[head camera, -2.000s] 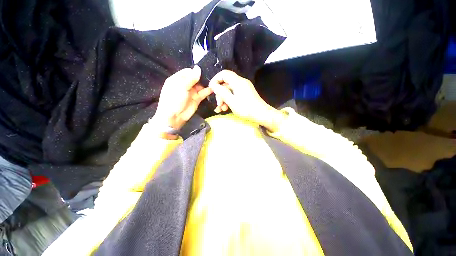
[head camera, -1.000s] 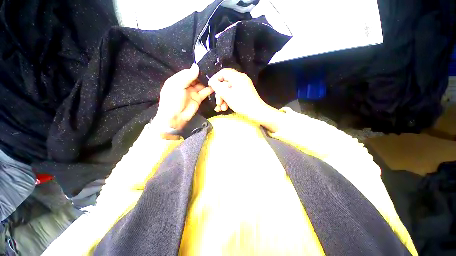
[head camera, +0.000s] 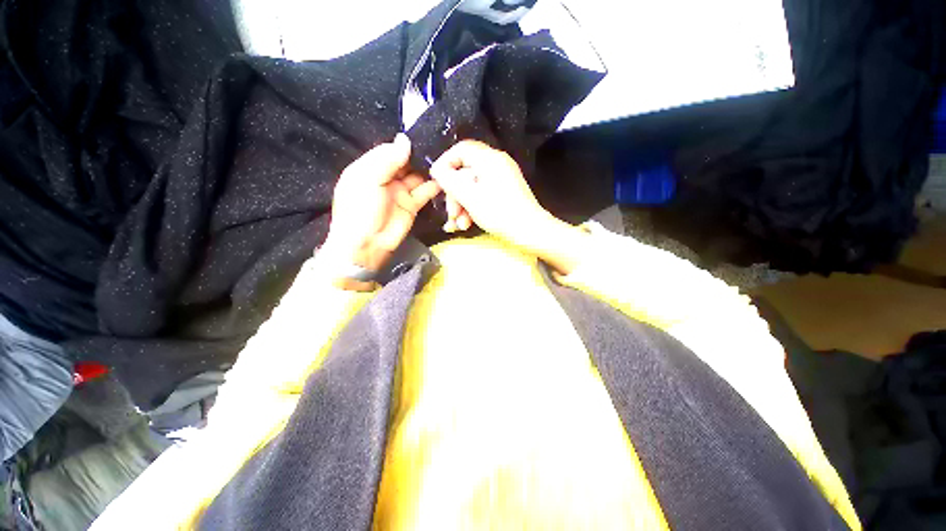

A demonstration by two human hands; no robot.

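Note:
A large black garment with fine pale flecks (head camera: pixel 280 135) lies over the table edge and hangs down on the left. Its waistband (head camera: pixel 441 122), with a pale lining strip (head camera: pixel 416 95) behind, runs to my fingers. My left hand (head camera: pixel 376 202) pinches the waistband edge between thumb and fingers. My right hand (head camera: pixel 479 185) is closed at the fingertips, touching the cloth just right of my left fingers. A small pale speck or thread shows on the cloth above my right fingertips. Whether my right fingers hold a needle is too small to tell.
The white table (head camera: pixel 690 52) is ahead, overexposed. Dark garments (head camera: pixel 819 156) are heaped to the right, with a blue crate (head camera: pixel 643 183) below the table edge. A tan surface (head camera: pixel 851 311) is at the lower right. Grey garments (head camera: pixel 78 446) and a red piece (head camera: pixel 90 371) are at the lower left.
Both hands keep almost the same place and grip at the waistband. The view shifts slightly; the cloth has barely moved.

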